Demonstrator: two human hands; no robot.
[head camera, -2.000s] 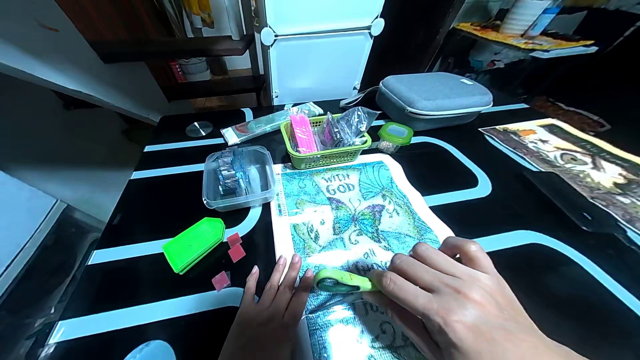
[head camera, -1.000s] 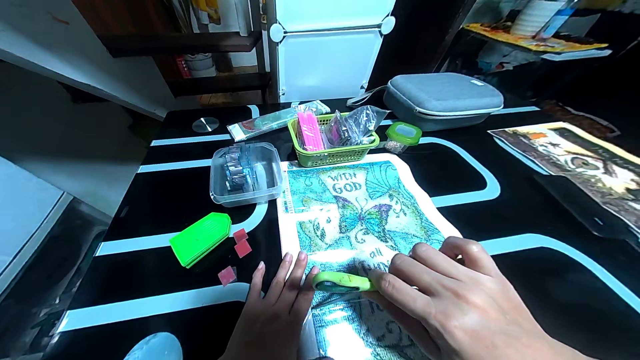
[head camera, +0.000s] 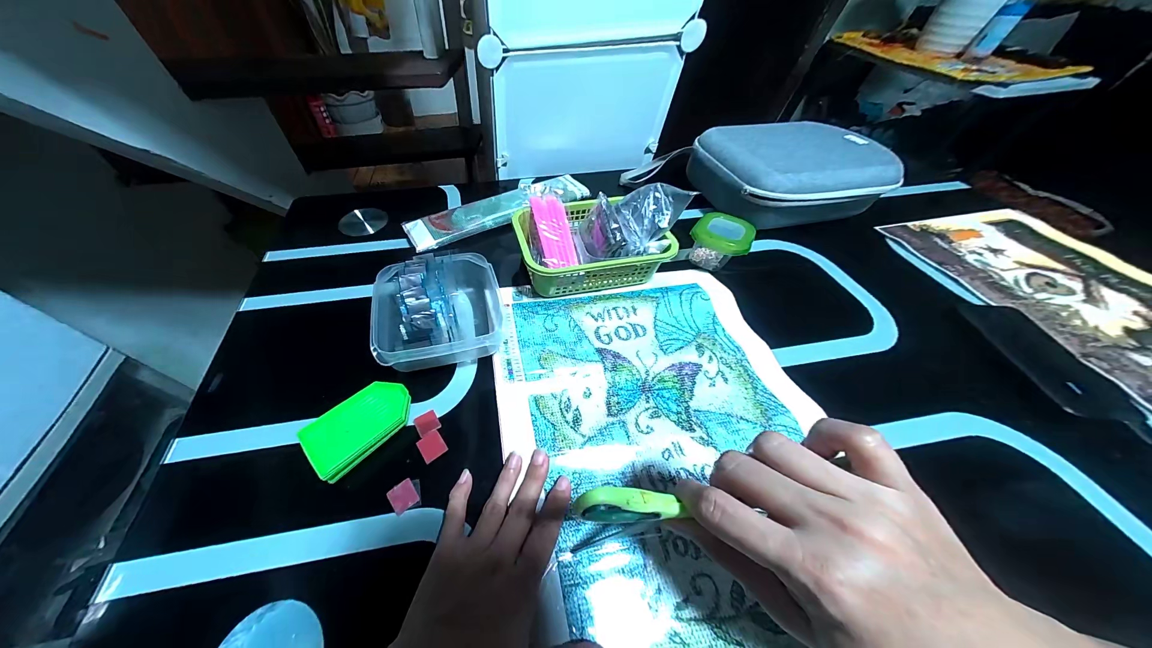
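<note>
A diamond painting canvas (head camera: 648, 387) with a butterfly and lettering lies on the black table. My left hand (head camera: 495, 558) rests flat with spread fingers on its left edge. My right hand (head camera: 810, 531) grips a green-handled tool (head camera: 630, 505), perhaps a craft knife or scissors, low over the canvas; its working end is hard to make out. Left of the canvas lie a stack of green plastic trays (head camera: 354, 430) and small pink wax squares (head camera: 431, 445). A clear plastic container (head camera: 436, 310) holding small items stands near the canvas's upper left corner.
Behind the canvas stands a green basket (head camera: 594, 274) with pink sticks and plastic bags. Beside it are a green-lidded jar (head camera: 723, 236) and a grey zip case (head camera: 796, 171). A long plastic packet (head camera: 490, 211) lies at the back. Another picture sheet (head camera: 1044, 279) lies at the right.
</note>
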